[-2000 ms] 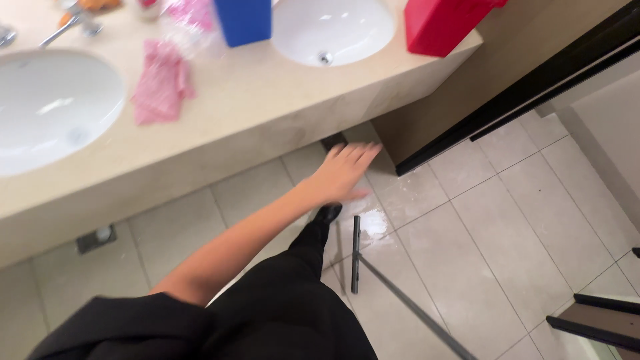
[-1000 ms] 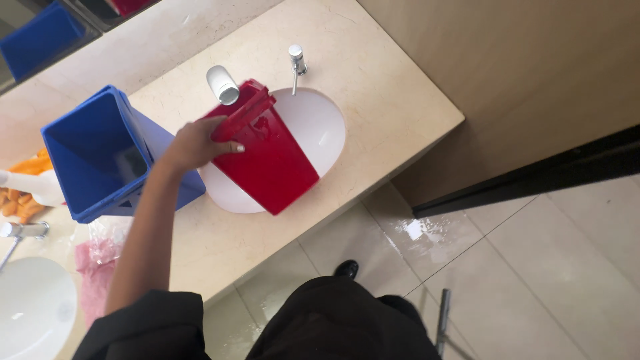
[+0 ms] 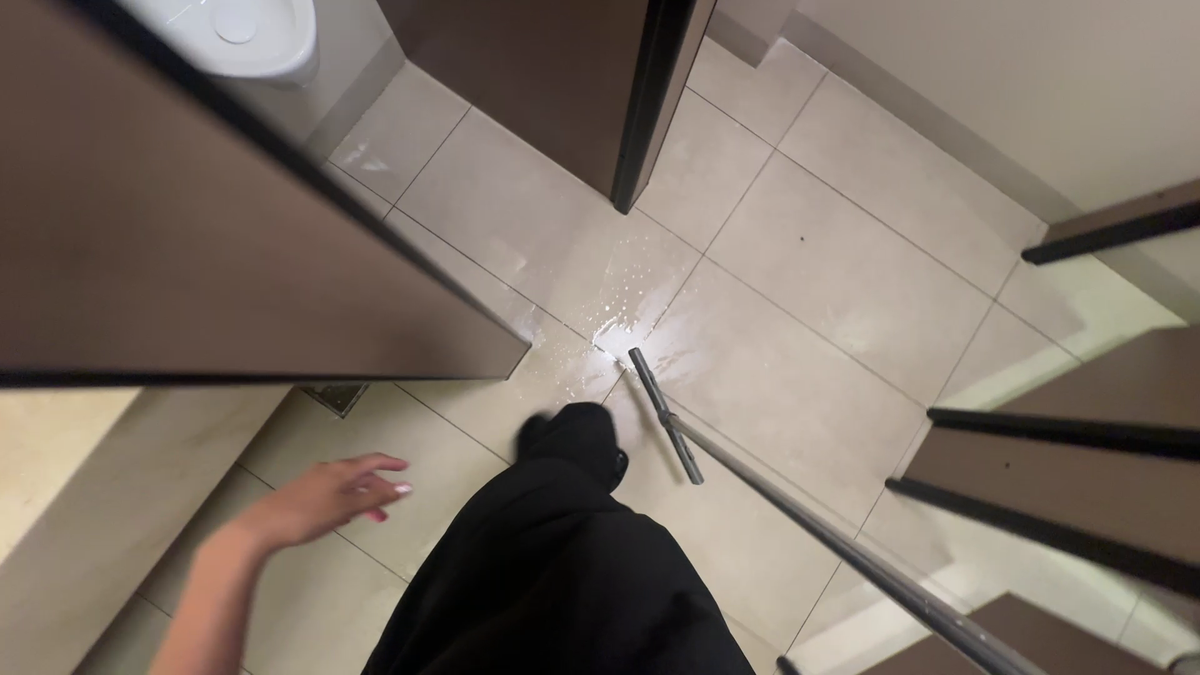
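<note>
My left hand [image 3: 328,502] hangs over the tiled floor at the lower left, fingers apart and nothing in it. A floor squeegee [image 3: 667,417] with a dark blade rests on the tiles right of my shoe. Its long metal pole runs to the lower right corner and out of view; what holds it there is not seen. My right hand is out of view. Beside the blade's upper end lies a wet patch [image 3: 623,337] with small droplets and a bright reflection.
A brown partition panel [image 3: 234,244] with dark edging fills the upper left. Another panel [image 3: 544,84] stands at the top. A white urinal or basin [image 3: 272,47] shows at the upper left. The stone counter's edge [image 3: 112,525] and a floor drain [image 3: 337,398] are at left. More panels [image 3: 1059,497] stand at right.
One second ago my left hand held a red bin over the sink; it is now empty and the bin is out of view. The view has swung from the counter to the floor.
</note>
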